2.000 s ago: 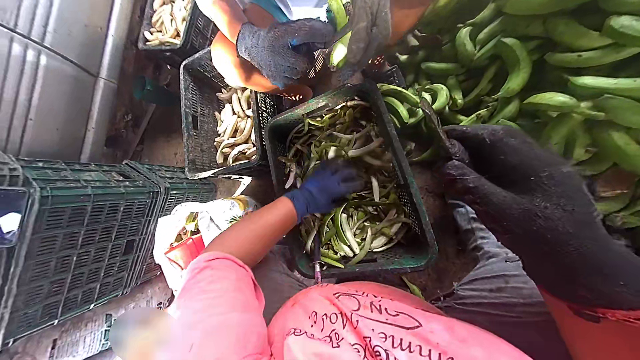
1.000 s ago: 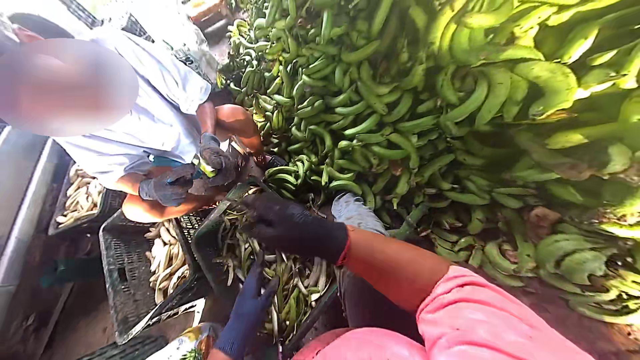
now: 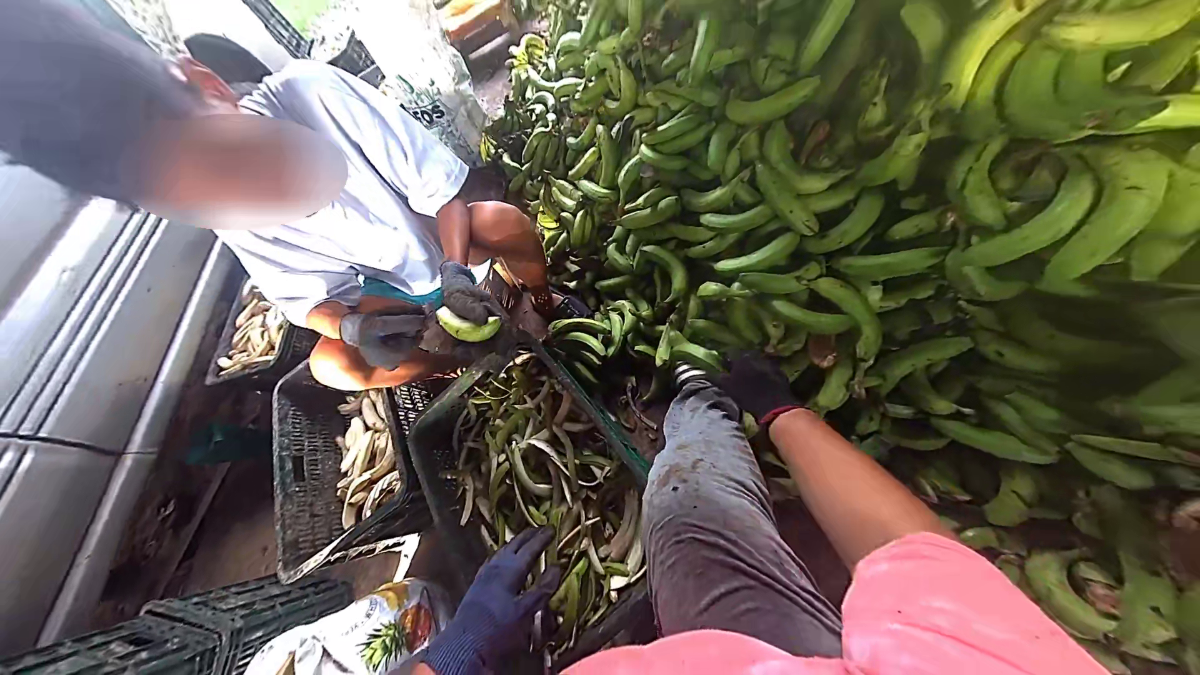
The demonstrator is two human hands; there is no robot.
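Observation:
My left hand [image 3: 502,600], in a blue knitted glove, is at the near left edge of a dark plastic crate [image 3: 436,469] of green peels [image 3: 534,469]; its fingers are apart over the peels. A dark thing beside its palm is too unclear to name. My right hand [image 3: 755,382], in a dark glove, reaches beside my shin to the near edge of a large heap of green plantains [image 3: 778,253]. Its fingers are partly hidden among the fruit, so its grip does not show.
Across from me a seated person in gloves holds a partly peeled plantain [image 3: 467,326]. Crates of peeled plantains [image 3: 366,455] stand left of the peel crate. A white printed bag [image 3: 347,637] and stacked dark crates [image 3: 187,623] are at the lower left.
The view has swung right and up toward the heap. My right hand has gone from above the peel crate to the heap's edge. My left hand, earlier deep among the peels, is at the crate's near side.

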